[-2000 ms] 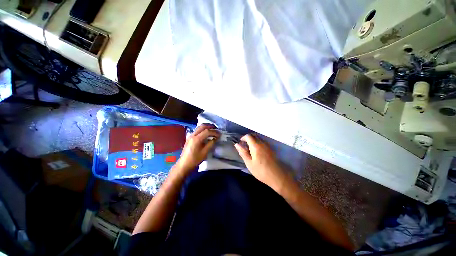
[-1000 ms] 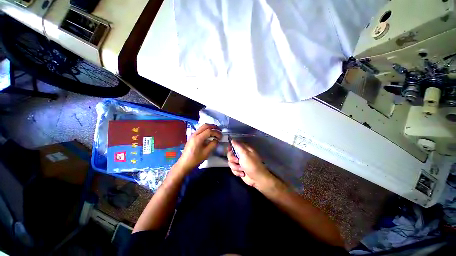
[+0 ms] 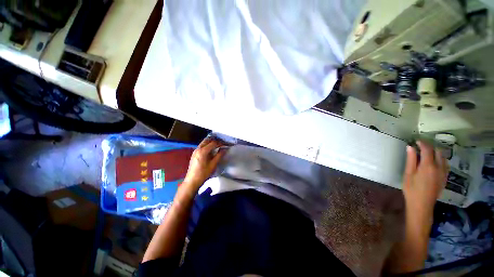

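Light grey cloth [image 3: 252, 170] lies over my lap and hangs beside the table's front edge. My left hand [image 3: 206, 159] pinches its upper left edge between thumb and fingers. My right hand [image 3: 425, 170] is away from the cloth, its fingertips at the table's right end below the sewing machine head [image 3: 455, 113]. Something small and dark shows at those fingertips; I cannot tell whether it is held. A larger pale cloth [image 3: 260, 54] is spread on the table, its right tip by the needle area [image 3: 346, 70].
A blue crate [image 3: 110, 186] with clear plastic and a red-and-blue printed box [image 3: 146, 176] stands left of my lap. Another machine table [image 3: 122, 32] and a wheel [image 3: 65, 111] are at left. A bluish grey heap [image 3: 460, 238] lies at lower right.
My right hand has left the cloth on my lap, where it held a small dark thing, and moved far right to the table end. My left hand stays on the cloth. The view has shifted.
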